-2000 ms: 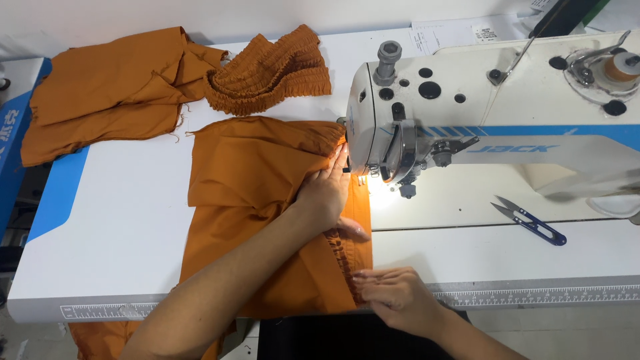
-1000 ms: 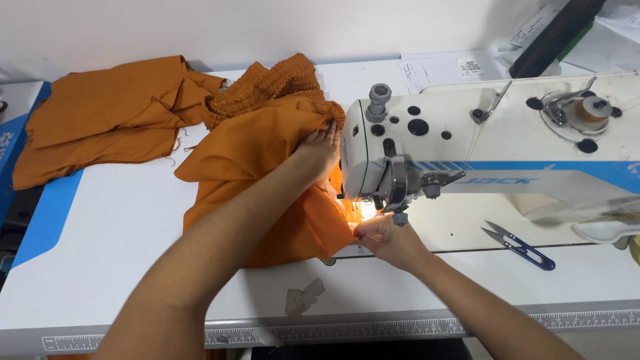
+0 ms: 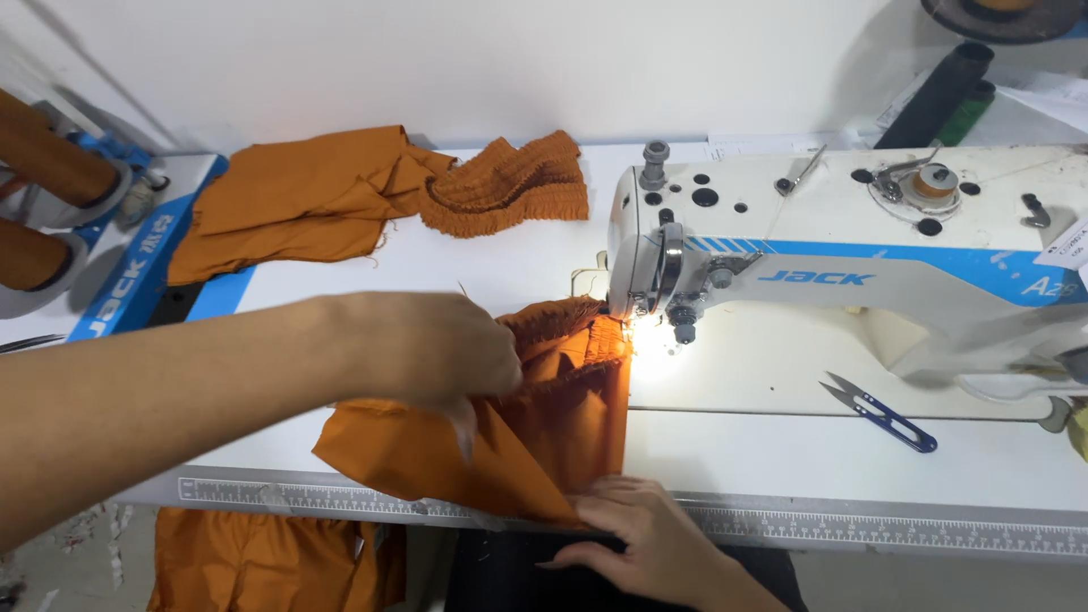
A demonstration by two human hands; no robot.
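Observation:
A rust-orange fabric piece (image 3: pixel 586 425) with a gathered edge lies left of the Jack sewing machine (image 3: pixel 816 255), its upper right corner at the lit needle area. My left hand (image 3: pixel 442 357) is over the fabric's left part, fingers bent down; its fingertips are partly hidden, so its grip cannot be made out. At the table's front edge, my right hand (image 3: pixel 633 531) pinches the fabric's lower right corner. The presser foot and needle are lost in glare.
Folded orange fabric (image 3: pixel 297 200) and a gathered strip (image 3: pixel 510 187) lie behind at the left. Blue-handled thread snips (image 3: pixel 884 414) rest on the right. A printed ruler (image 3: pixel 850 529) runs along the front edge. Thread cones (image 3: pixel 59 153) stand far left; more orange fabric (image 3: pixel 263 557) hangs below.
My right hand has moved from beside the needle to the table's front edge. My left hand has come down from the fabric's upper edge. The fabric's gathered edges now show folded open.

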